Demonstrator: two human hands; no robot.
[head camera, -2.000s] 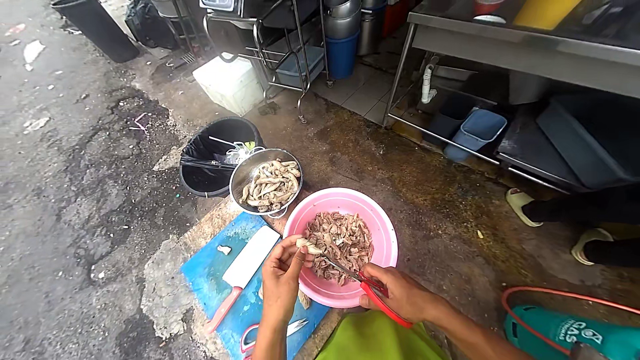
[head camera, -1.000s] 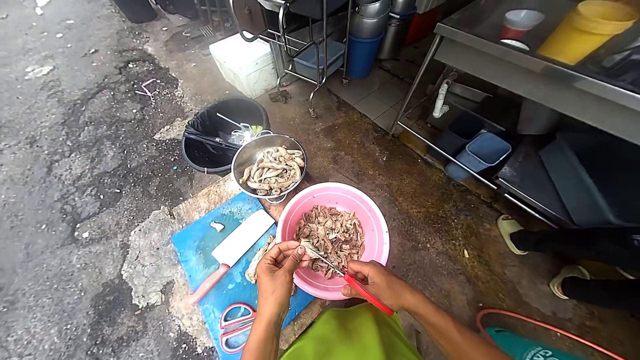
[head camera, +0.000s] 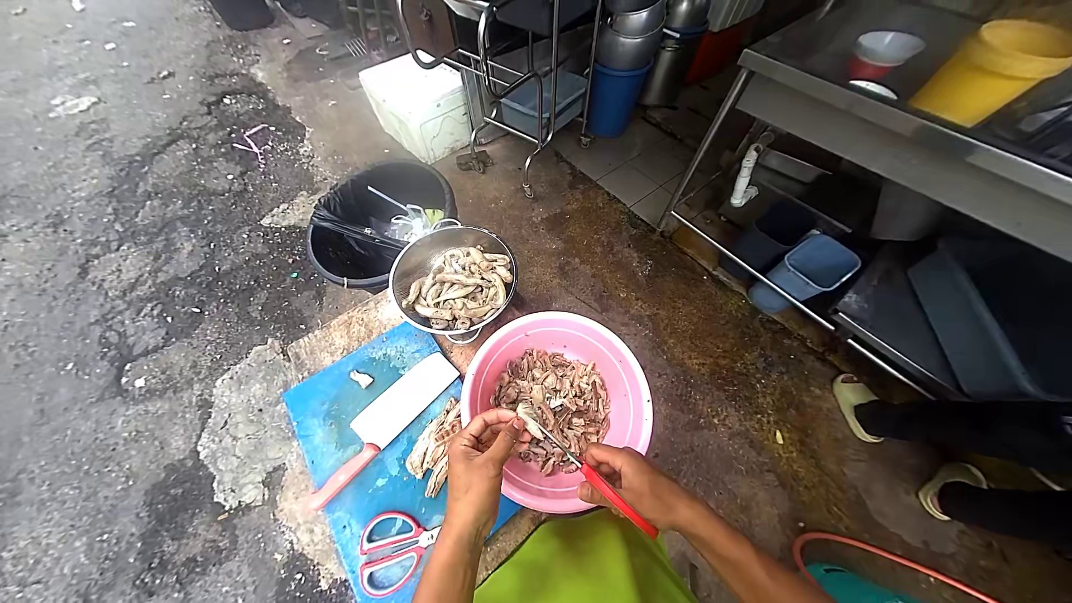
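Observation:
My left hand (head camera: 481, 461) pinches a small pale piece of meat (head camera: 529, 421) over the near left part of a pink plastic basin (head camera: 630, 377). Red-handled scissors (head camera: 615, 500) are in my right hand (head camera: 632, 486), their blades at that piece. Cut brown meat pieces (head camera: 557, 398) fill the basin's bottom. Behind it, a metal colander (head camera: 409, 266) holds long pale uncut pieces (head camera: 462, 289). On the blue cutting board (head camera: 314, 402) lie a cleaver (head camera: 402, 402) with a pink handle, a second pair of scissors (head camera: 394, 553) and a few pale strips (head camera: 435, 444).
A black bin with a liner (head camera: 352, 251) stands behind the colander. Further off are a white foam box (head camera: 423, 109), a metal trolley (head camera: 548, 92) and a steel table (head camera: 888, 126) over blue-grey tubs (head camera: 808, 272). At right are a person's feet in sandals (head camera: 854, 406) and an orange hose (head camera: 888, 544).
Both hands stay over the pink basin, the left with a pale piece, the right with the scissors. The view has shifted somewhat.

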